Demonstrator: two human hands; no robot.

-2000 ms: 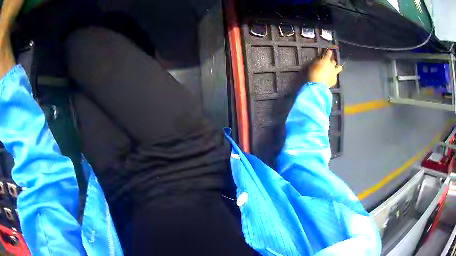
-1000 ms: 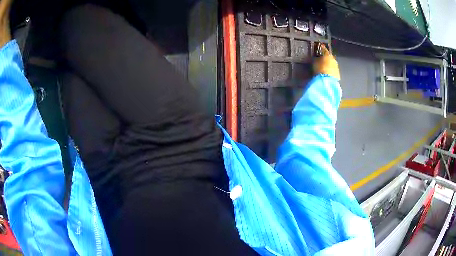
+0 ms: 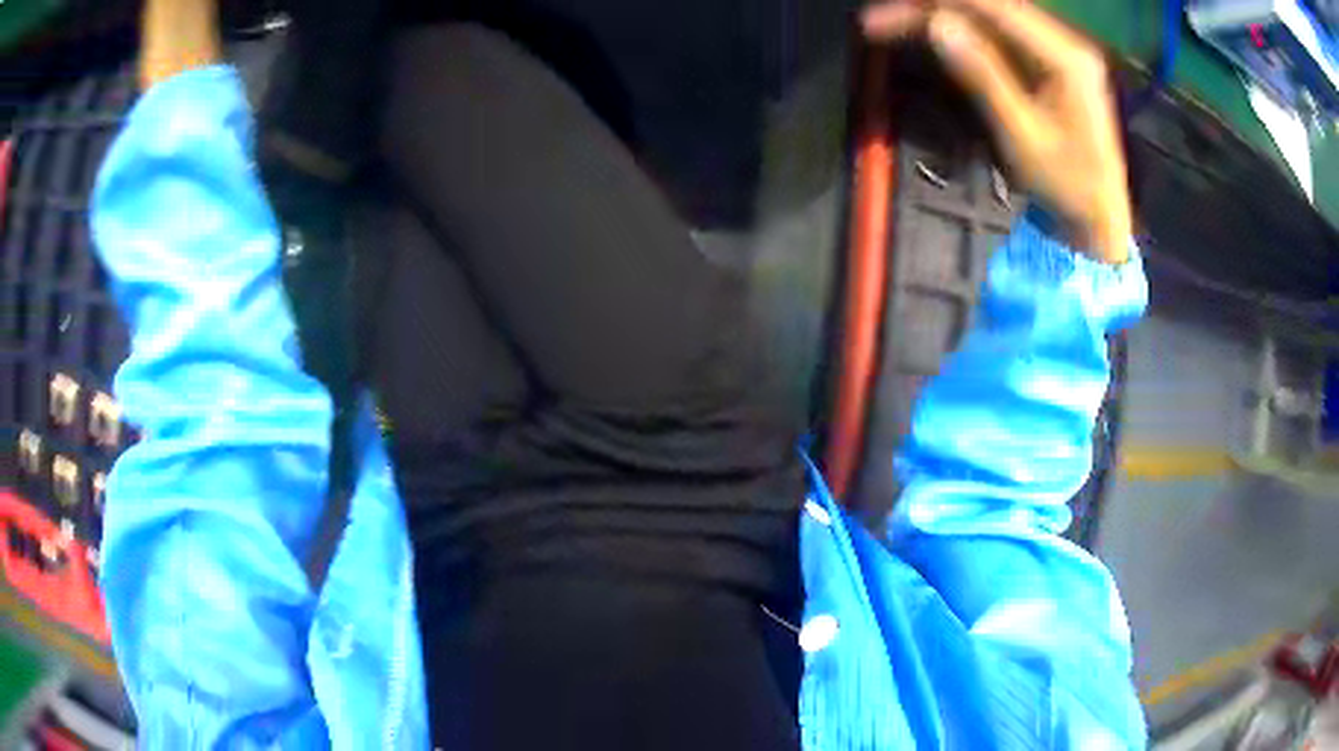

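Observation:
My right hand [image 3: 1043,110] is raised over the far end of the right parts tray [image 3: 940,242], blurred, with fingers spread toward the left and nothing visible in them. The tray is black and gridded, with a red-orange rim along its left side; a few silvery parts [image 3: 931,176] show in a far row below the hand. My left hand [image 3: 179,37] is cut off by the top edge; only the wrist part shows and its fingers are out of the picture. The left parts tray [image 3: 44,323] has pale square parts [image 3: 65,399] in its pockets.
The green bench edge [image 3: 1123,22] crosses the top right, with a blue cable [image 3: 1170,52] and a blue-and-white box [image 3: 1278,37]. My legs [image 3: 573,264] lie between the trays. Grey floor with a yellow line [image 3: 1189,462] is at the right, and blurred red-grey bins [image 3: 1300,675] stand lower right.
The view has swung left, so more of the left tray shows. My right hand has left the tray pocket and moved up toward the bench, its fingers now spread.

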